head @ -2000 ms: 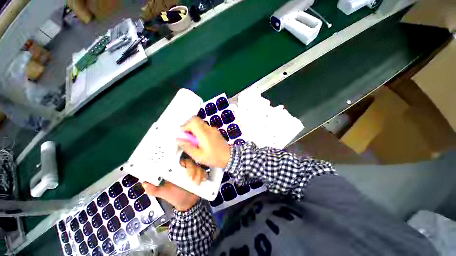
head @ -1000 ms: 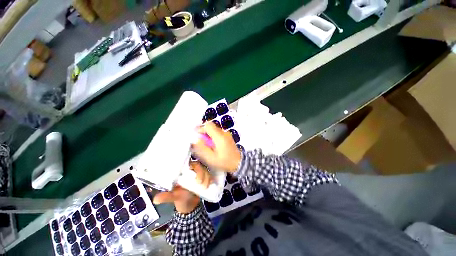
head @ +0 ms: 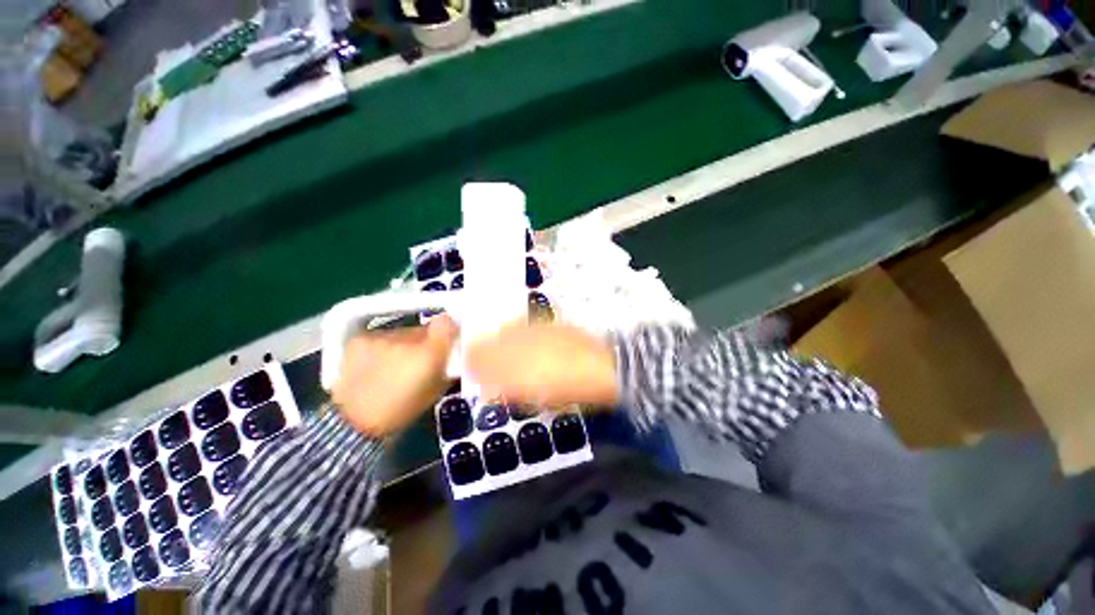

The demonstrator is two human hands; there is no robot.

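A white camera housing (head: 494, 246) is upright in front of me, over a sticker sheet (head: 502, 447) with rows of black panels. Its white loop bracket (head: 348, 318) points to the left. My left hand (head: 390, 375) is closed around the bracket. My right hand (head: 540, 363) lies across the lower part of the housing and is blurred; the pink pad does not show. The housing's near end is hidden by my hands. White wipes or backing paper (head: 612, 279) lie right of the sheet.
Another sticker sheet (head: 162, 481) lies at left under clear plastic. On the green belt (head: 360, 192) are a white housing (head: 90, 294) at left and another camera (head: 787, 63) at upper right. A white tray (head: 228, 120) stands across the belt. Open cartons (head: 1021, 288) stand at right.
The housing has turned from slanted to upright, its bracket now pointing left. My left hand has moved from below the housing to the bracket. The pink pad has gone out of sight.
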